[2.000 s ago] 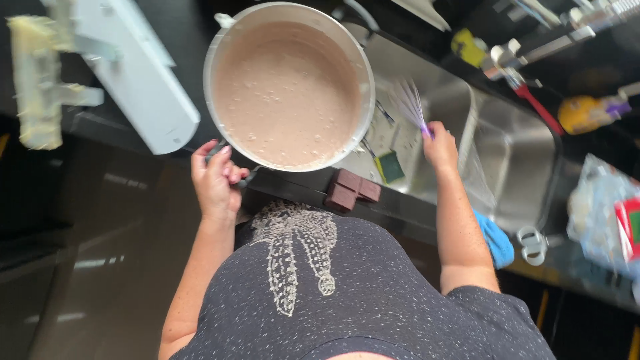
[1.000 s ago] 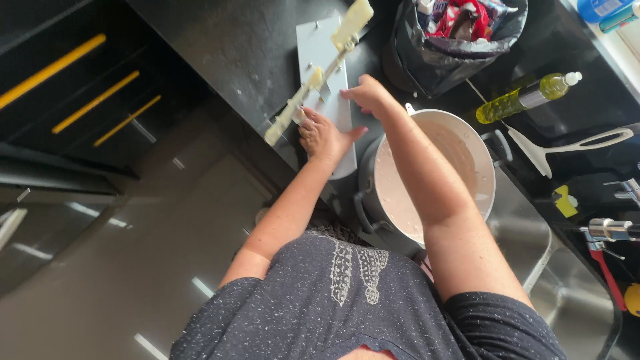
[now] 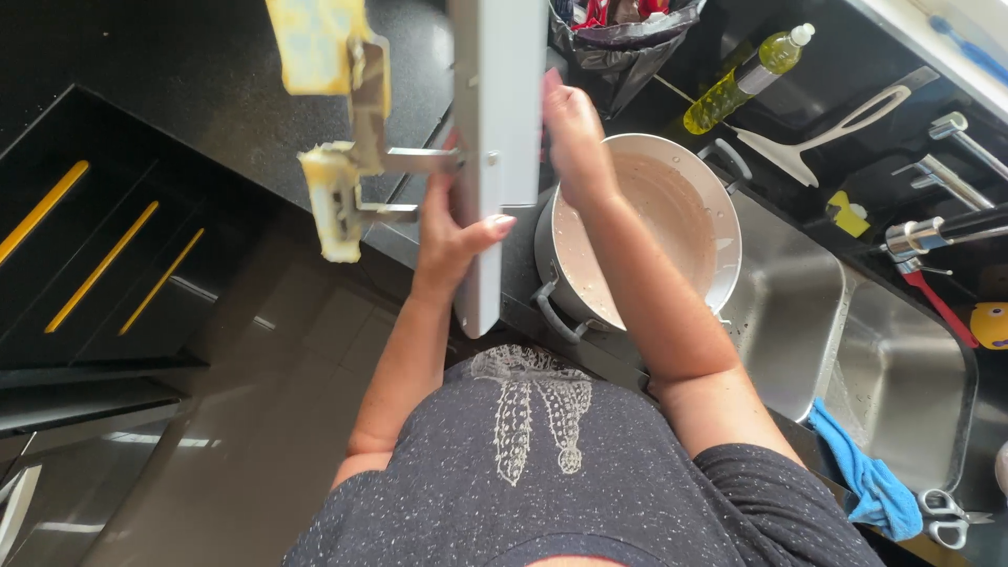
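Observation:
A long white and grey panel (image 3: pixel 492 102) with metal brackets is raised over the counter, standing on edge. My left hand (image 3: pixel 457 232) grips its near part, thumb across the face and fingers partly hidden behind it. Beside the panel's right side is my right hand (image 3: pixel 575 138), with something dark pink at its fingertips; its hold is partly hidden. Yellowed, crusted pieces (image 3: pixel 331 197) sit on the brackets at the left. Under my right forearm stands a large pot (image 3: pixel 728 260) of pinkish-brown liquid with bubbles.
A double steel sink (image 3: pixel 787 315) lies right of the pot. A blue cloth (image 3: pixel 874 480) and scissors (image 3: pixel 945 518) are at its near edge. Behind are a lined bin (image 3: pixel 630 47), a green bottle (image 3: pixel 744 79) and a white spatula (image 3: pixel 803 146). Drawers with yellow handles (image 3: pixel 102 268) are at left.
Two seconds ago my right hand held a whisk over the sink. One second ago the panel lay flatter on the counter between my hands; now it is lifted and tilted on edge.

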